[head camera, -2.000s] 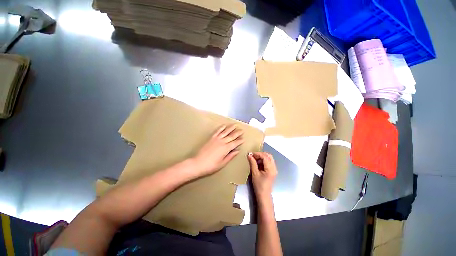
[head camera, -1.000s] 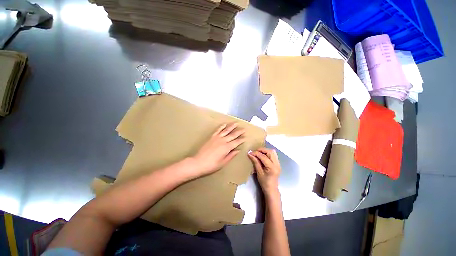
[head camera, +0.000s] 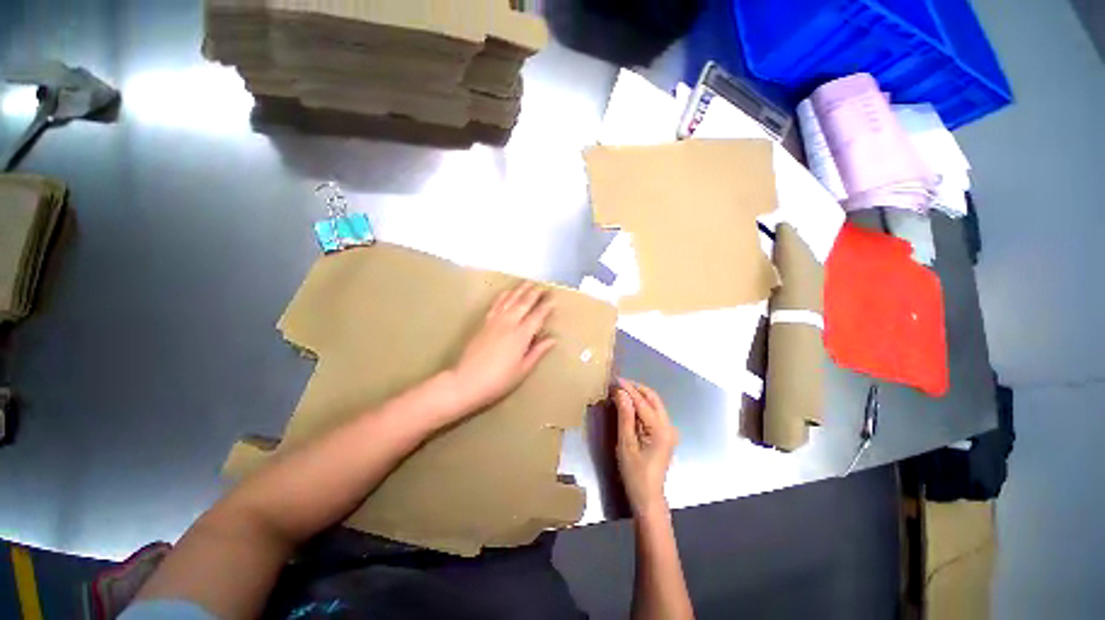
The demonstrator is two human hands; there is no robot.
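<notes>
A notched kraft paper stack [head camera: 424, 363] lies at the table edge before me, its pieces slightly fanned at the lower left. My left hand [head camera: 503, 349] lies flat on its upper right part, fingers spread. A small white mark [head camera: 587, 356] shows on the top sheet, right of my left hand. My right hand [head camera: 643, 438] is just off the stack's right edge, thumb and index fingertips together; whether they hold anything small is too blurred to tell. A turquoise binder clip [head camera: 345, 231] stands at the stack's top left corner.
A tall stack [head camera: 376, 67] stands far centre, a lower left stack [head camera: 24, 242] far left. On the right are set-aside sheets [head camera: 685, 218] over white papers, rolled kraft paper [head camera: 794, 363], a red sheet [head camera: 887, 309], a thin tool [head camera: 869, 414], pink forms [head camera: 875, 145] and a blue bin [head camera: 872, 49].
My right hand has moved from the sheet's right part to just outside its edge. The small white mark now shows uncovered. My left hand still rests on the stack. The camera view has shifted slightly.
</notes>
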